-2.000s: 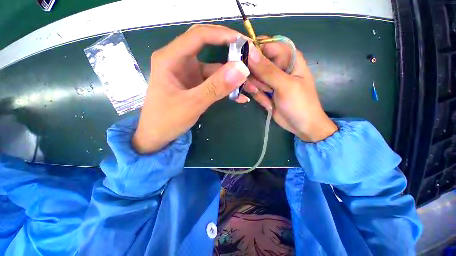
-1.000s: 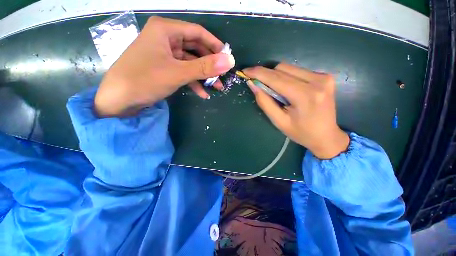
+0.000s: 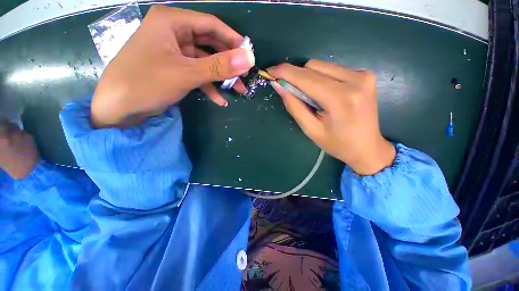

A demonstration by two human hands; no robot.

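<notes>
My left hand (image 3: 171, 65) holds a silver watch housing (image 3: 246, 45) between thumb and fingers, mostly hidden by the thumb. The housing is tilted above the bench, just left of a pile of small glittering metal parts (image 3: 257, 85). My right hand (image 3: 338, 108) holds the vacuum pick-up pen (image 3: 266, 74) by its yellow front. The pen points left at the upper edge of the pile, close to the housing. Whether a part sits on its tip cannot be told. A grey hose (image 3: 310, 175) curves from under my right hand to the bench's front edge.
A clear zip bag (image 3: 116, 34) lies beyond my left hand. A thin blue piece (image 3: 450, 126) and a small dark round part (image 3: 456, 84) lie at right. Black trays (image 3: 501, 113) stand at the right edge. Another person's hand (image 3: 16, 149) is at far left.
Both hands have parted from their joined position, with the housing moved left and the pen lowered to the pile. Another person's hand has come into view at left.
</notes>
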